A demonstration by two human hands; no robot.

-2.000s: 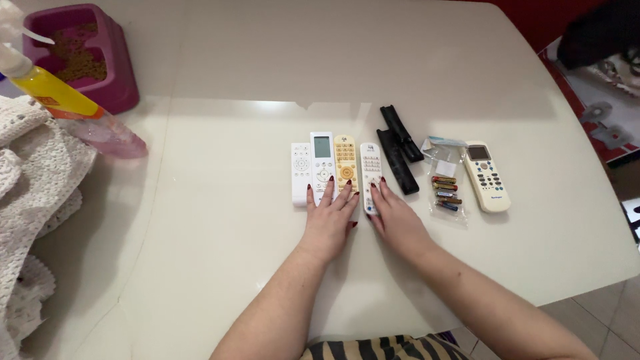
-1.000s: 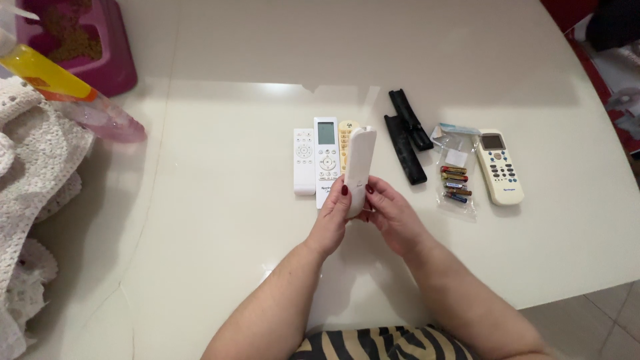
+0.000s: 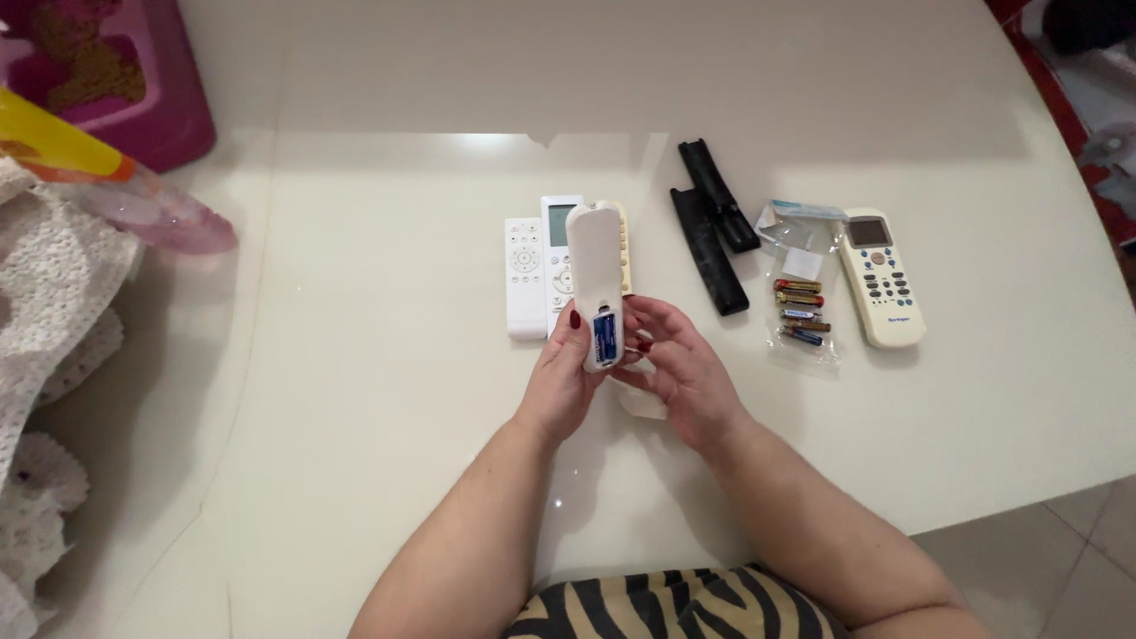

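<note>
My left hand [image 3: 561, 377] grips a white remote control [image 3: 595, 257], back side up, its battery bay uncovered with blue batteries [image 3: 604, 335] inside. At its lower right, my right hand [image 3: 692, 377] holds the white battery cover [image 3: 642, 404], partly hidden by the fingers. Behind the held remote lie a slim white remote [image 3: 525, 280], a white remote with a screen [image 3: 561, 226] and a yellowish remote [image 3: 627, 244]. To the right are two black plastic holders [image 3: 714, 240], a clear bag [image 3: 803, 257] with several batteries [image 3: 799, 300], and a cream remote [image 3: 883, 280].
A purple feeding bowl [image 3: 191, 106] with dry brown pieces stands at the upper left. Near it, a bottle [image 3: 142, 200] with pink liquid leans over a white crocheted cloth [image 3: 62, 293]. The glossy table's edge [image 3: 1021, 504] runs along the lower right, above a tiled floor.
The white remote was lying face up under my right hand, then was lifted and turned over. Its battery cover has come off and the batteries show. My right hand has moved slightly away from it.
</note>
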